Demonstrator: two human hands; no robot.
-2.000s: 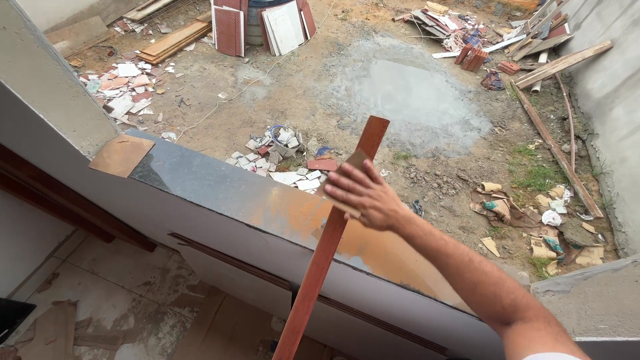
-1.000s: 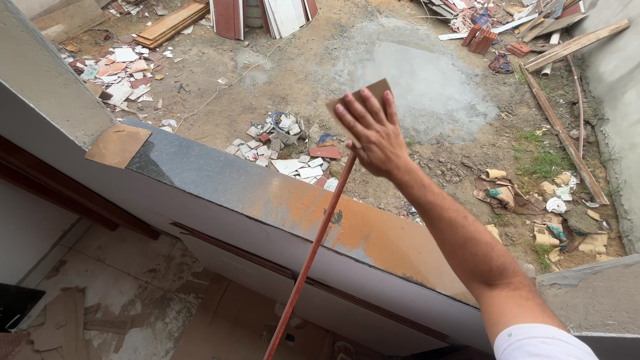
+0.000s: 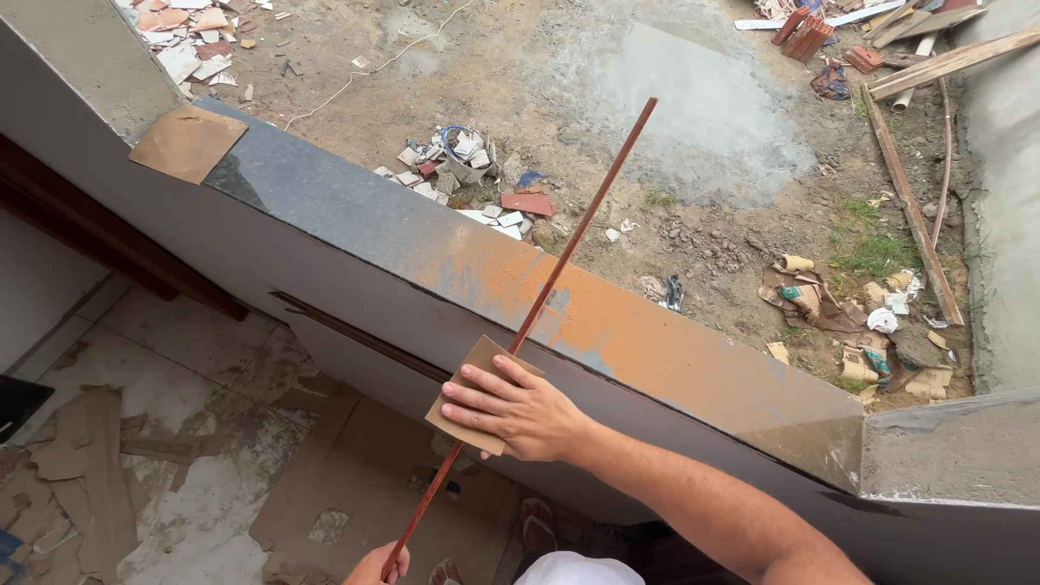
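Observation:
A long, narrow reddish-brown wooden strip [image 3: 597,195] slants across the stone window sill [image 3: 341,203], its far end out over the yard. My left hand [image 3: 380,564] grips its near end at the bottom of the view. Flat on the strip, just inside the sill, my right hand [image 3: 516,410] presses a folded sheet of brown sandpaper [image 3: 481,366] with spread fingers; the thumb is partly hidden. Orange dust [image 3: 617,325] covers the middle and right of the sill. Another brown sheet [image 3: 188,145] lies at the sill's left end.
Beyond the sill, the dirt yard holds a pile of broken tiles [image 3: 183,32], a bucket of tile pieces [image 3: 470,158], wooden boards [image 3: 914,207] and torn paper bags [image 3: 812,301]. Indoors, cardboard [image 3: 325,479] lies on the floor near sandalled feet [image 3: 536,524].
My right hand and the sandpaper have come from the strip's far end down to its near part. The strip's broad face showed two seconds ago; now a narrow edge shows. My left hand has come into view.

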